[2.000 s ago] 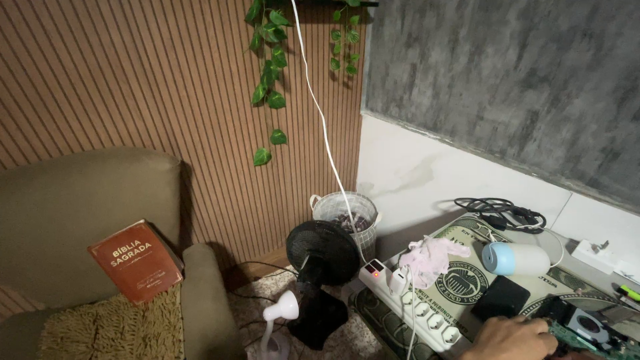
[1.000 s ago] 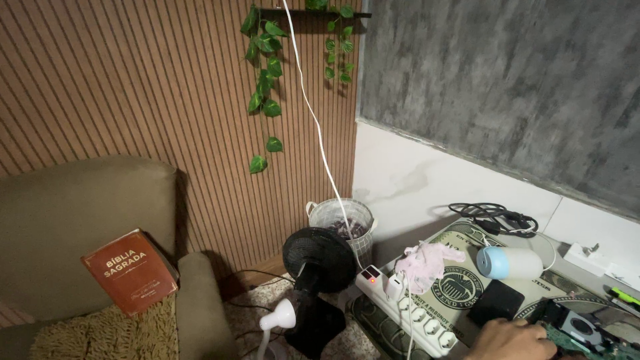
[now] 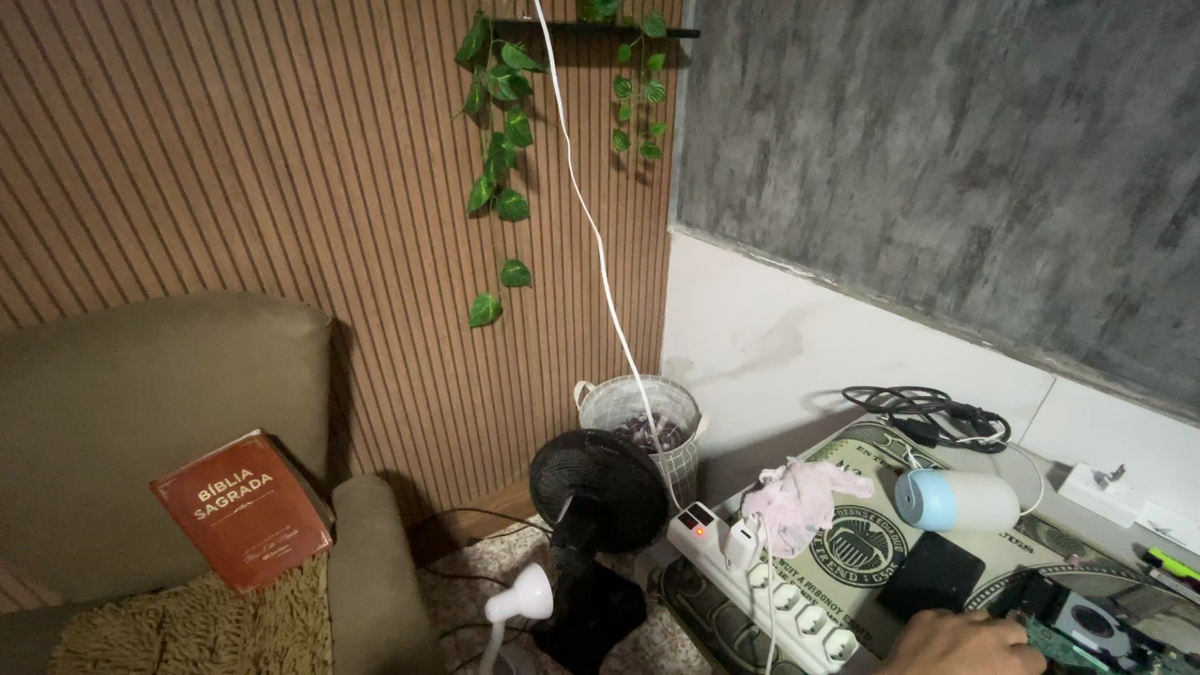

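My left hand (image 3: 966, 645) is at the bottom edge, palm down, with bent fingers against the left edge of a green circuit board (image 3: 1050, 647). Its fingertips are partly hidden, so a firm grip cannot be confirmed. A small cooling fan (image 3: 1092, 619) in a black and silver housing lies beside the board. Just above the hand is a flat black device (image 3: 933, 574). My right hand is outside the view.
A white power strip (image 3: 797, 614) with a plugged-in charger (image 3: 741, 544) runs along the dollar-print mat's left side. Nearby are a pink cloth (image 3: 797, 502), a blue-and-white cylinder (image 3: 956, 500) and coiled black cable (image 3: 928, 412). A black fan (image 3: 600, 492), white lamp (image 3: 525, 595) and armchair (image 3: 375, 562) stand left.
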